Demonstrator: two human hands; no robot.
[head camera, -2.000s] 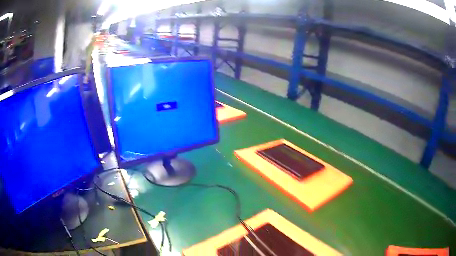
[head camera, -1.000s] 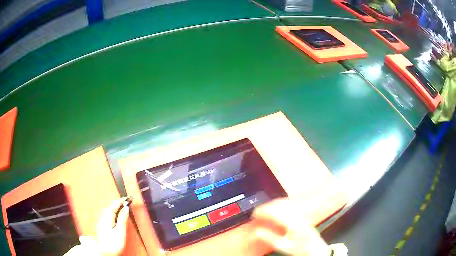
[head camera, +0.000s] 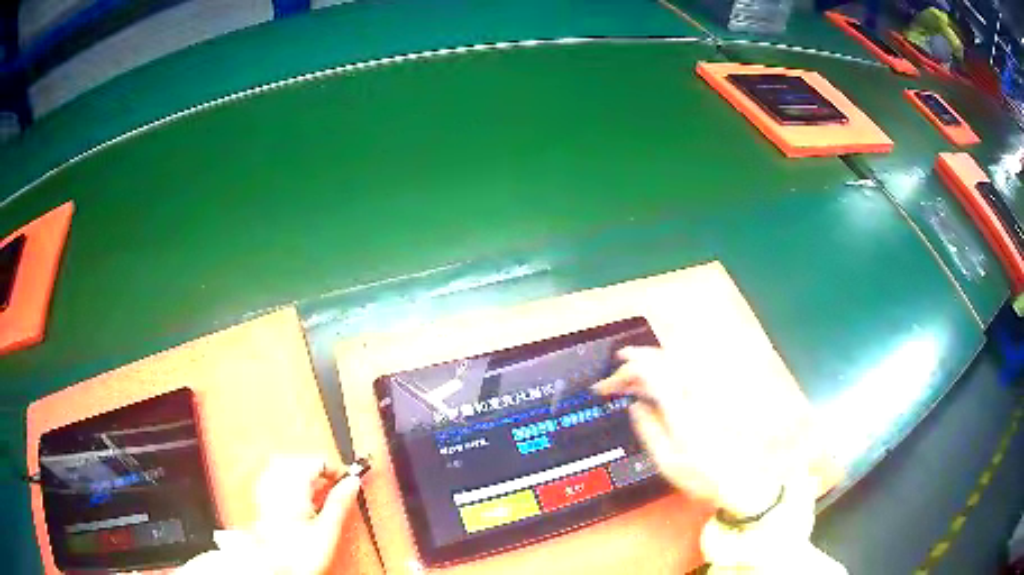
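A tablet (head camera: 528, 449) with a lit test page lies on an orange foam pad (head camera: 719, 303) in front of me. Its screen shows Chinese text, blue highlights and yellow, red and grey buttons. My right hand (head camera: 685, 438) is over the tablet's right part, fingertips at the screen; whether they touch is unclear. My left hand (head camera: 309, 505) is at the tablet's left edge, with a small dark plug (head camera: 357, 466) between its fingertips. Whether the plug is in the tablet is unclear. A second tablet (head camera: 124, 483) with a dimmer lit page lies on a foam pad (head camera: 253, 348) at left.
Another pad with a tablet (head camera: 792, 99) lies at the upper right, with more pads beyond. Part of a pad (head camera: 45, 270) shows at the left edge. Clear plastic (head camera: 759, 14) lies at the top. A person in yellow-green (head camera: 938, 34) is far right. The aisle (head camera: 932, 483) has yellow-black floor tape.
The view has swung from the monitors to the tablets, then shifted slightly left. My right hand has moved up over the screen from its lower right. The left tablet's screen, dark before, now shows a page.
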